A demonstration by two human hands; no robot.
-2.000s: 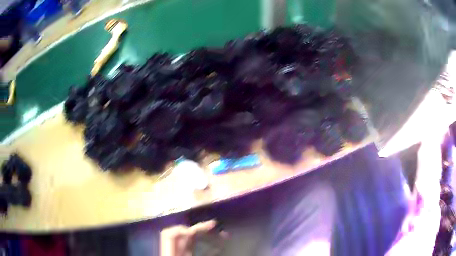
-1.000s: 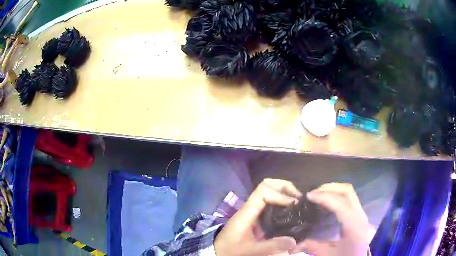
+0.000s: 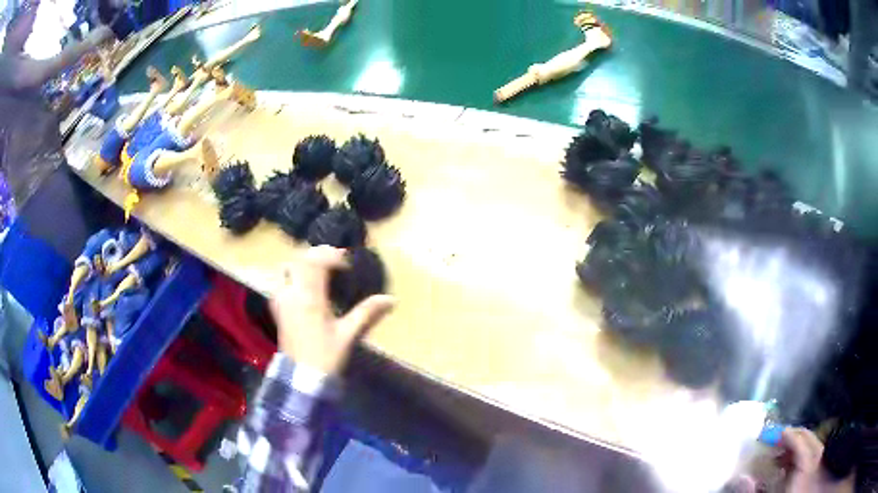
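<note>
My left hand (image 3: pixel 313 313) is at the table's front edge, thumb and fingers spread around a black spiky hair piece (image 3: pixel 360 281), touching the near end of a small cluster of similar pieces (image 3: pixel 289 204). My right hand (image 3: pixel 801 456) is cut off and blurred at the bottom right, beside a dark spiky piece (image 3: pixel 847 447); its grip is unclear. A large heap of black hair pieces (image 3: pixel 640 274) lies on the right of the worktop. The white glue bottle (image 3: pixel 708 438) is washed out by glare near my right hand, next to a partly hidden blue packet (image 3: pixel 771 432).
The tan worktop (image 3: pixel 462 289) borders a green belt (image 3: pixel 433 58) carrying tan limbs (image 3: pixel 558 69). Blue-clothed figures (image 3: pixel 159 149) lie at the far left end. Below are a blue crate of figures (image 3: pixel 144 351) and red stools (image 3: pixel 197 390).
The view has swung left. My hands, together around a black piece over the lap one second ago, are now apart: left at the small cluster with a piece, right near the glue bottle.
</note>
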